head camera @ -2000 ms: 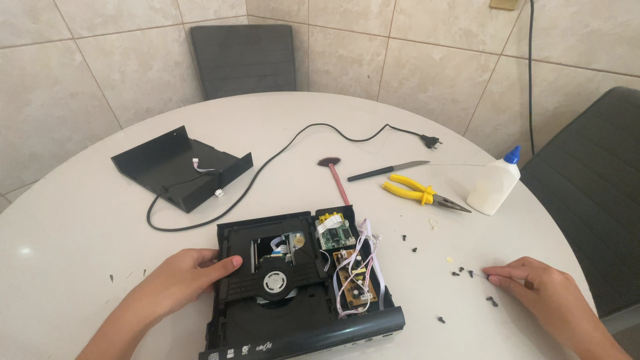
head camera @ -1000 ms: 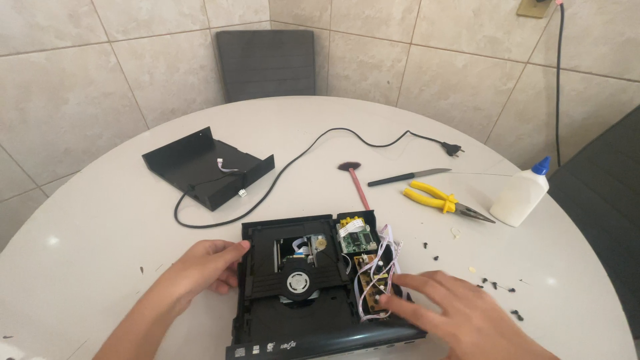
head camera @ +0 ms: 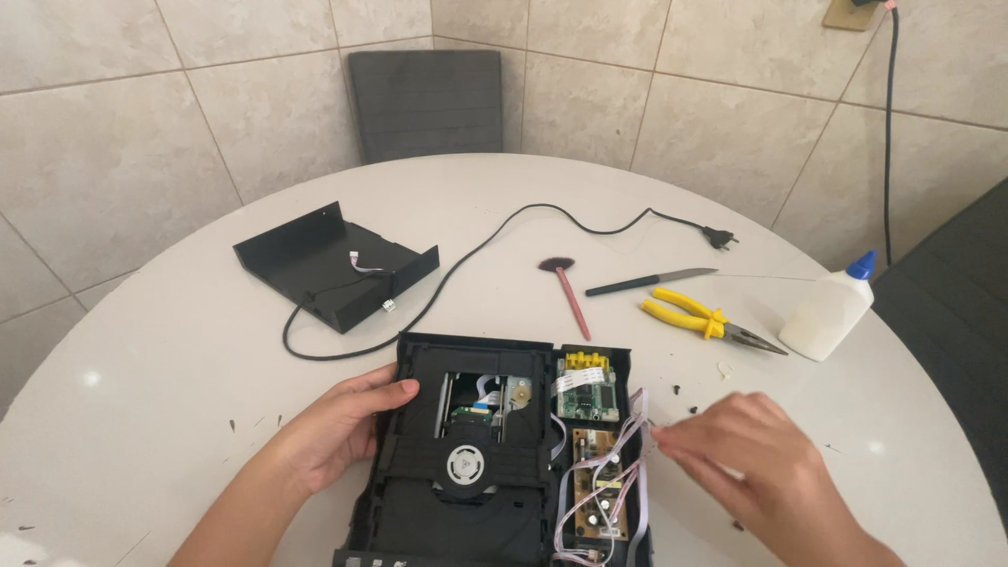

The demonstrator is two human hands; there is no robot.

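An opened disc player (head camera: 465,512) lies at the table's near edge, its black disc mechanism on the left. My left hand (head camera: 331,433) grips its left side, thumb on top of the rim. On the right side sit a green circuit board (head camera: 587,398) with yellow jacks and a brown power board (head camera: 598,488), crossed by white and pink wires (head camera: 638,465). My right hand (head camera: 756,465) is beside those wires, thumb and fingertips pinched together at them; whether it holds a wire cannot be told. Small black screws (head camera: 676,390) lie close by, some perhaps hidden by that hand.
Behind the player lie a black metal cover (head camera: 339,268), a power cord (head camera: 504,228) with its plug, a pink-handled brush (head camera: 572,299), a knife (head camera: 650,281) and yellow-handled long-nose pliers (head camera: 709,319). A white glue bottle (head camera: 827,311) with a blue cap stands at the right.
My right hand was at the loose screws two seconds ago, then over the brown power board; now it is at the wires along the right edge. My left hand stays on the player's left side.
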